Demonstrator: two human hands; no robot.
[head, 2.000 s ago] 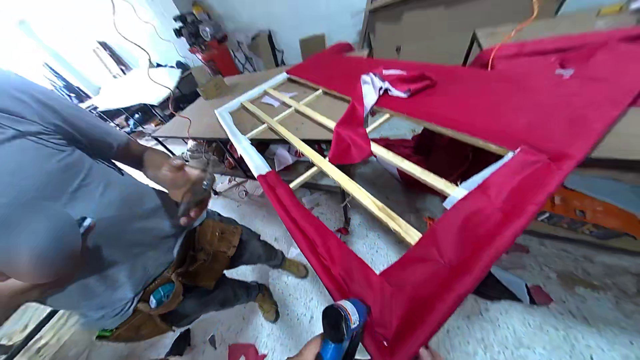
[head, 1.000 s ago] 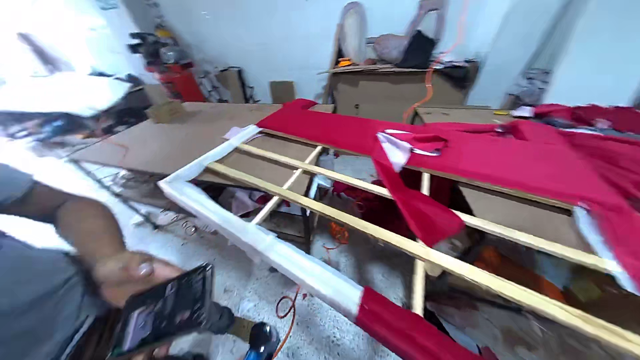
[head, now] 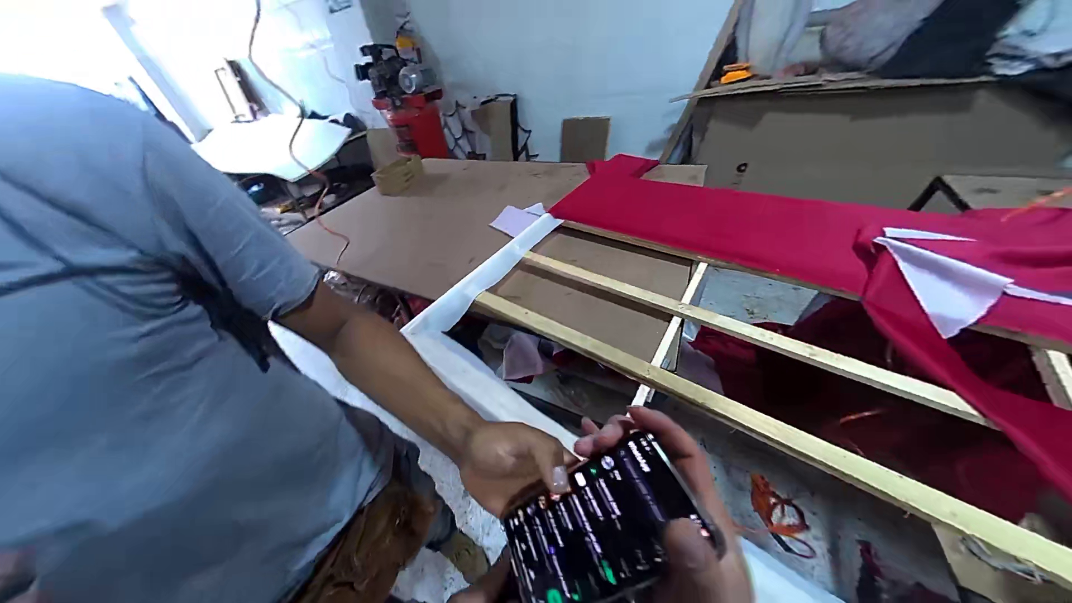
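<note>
A smartphone (head: 599, 523) with a lit dark screen is at the bottom centre. My right hand (head: 703, 519) grips its right end, with the thumb over the screen and fingers behind the top edge. A co-worker's hand (head: 511, 461) reaches in from the left, its thumb over the phone's upper left edge. Only a sliver of my left hand (head: 486, 588) shows at the bottom edge beside the phone; its hold is hidden. Beyond lies a wooden frame (head: 754, 419) with slats, white strips (head: 486, 381) along its near and left sides, and red fabric (head: 712, 213) along its far side.
The co-worker (head: 167, 360) stands close on the left. The frame rests on a brown worktable (head: 435, 209). A red air compressor (head: 410, 117) stands behind. Orange cord (head: 779, 511) lies on the floor at the right. Loose red cloth with white pieces (head: 946, 276) hangs across the slats.
The phone, in the co-worker's hand a second ago, is now gripped by my right hand too. The blue tool seen at the bottom earlier is out of view.
</note>
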